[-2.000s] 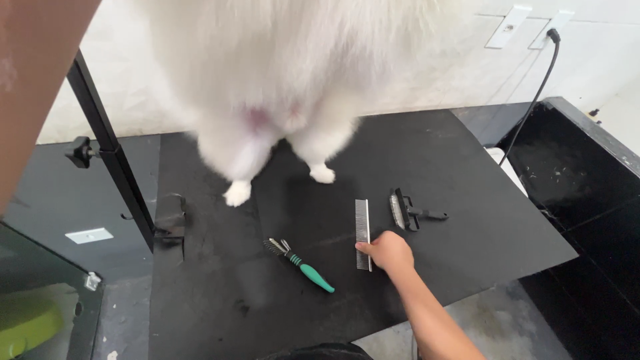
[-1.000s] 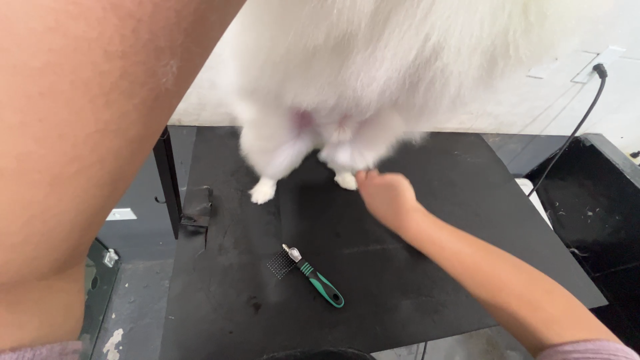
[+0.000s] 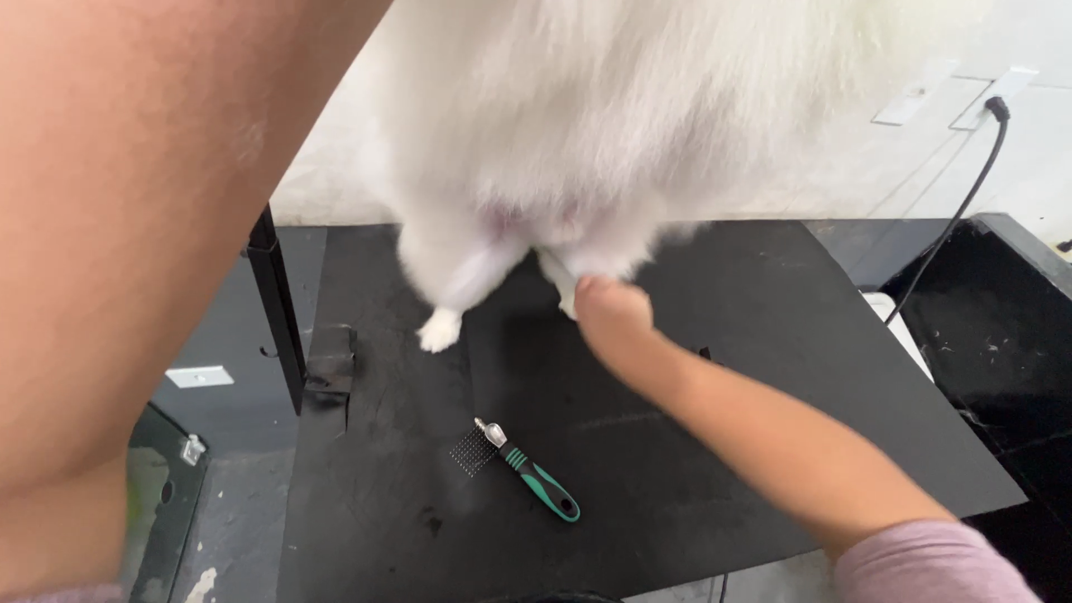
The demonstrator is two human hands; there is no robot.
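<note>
A white long-haired dog (image 3: 586, 126) is upright over the black grooming table, its head out of view. My right hand (image 3: 615, 314) is at the hind leg on the right, fingers closed; a thin grey sliver of the metal comb (image 3: 557, 266) shows beyond them, blurred against the fur. My left arm rises large across the left side, and its hand is out of view. A rake-type grooming tool with a green and black handle (image 3: 544, 486) lies on the table, its metal pins to the left. Only a small dark bit of the black-handled brush (image 3: 706, 353) shows behind my right forearm.
The black table top (image 3: 754, 469) has a black upright post (image 3: 276, 310) at its left edge. A black basin (image 3: 980, 318) stands at the right. A black cord (image 3: 963, 209) hangs from a wall outlet. A white wall is behind the dog.
My right hand has moved from the tabletop to the dog's hind leg, taking the metal comb off the table. The view has shifted, and my left arm covers more of it.
</note>
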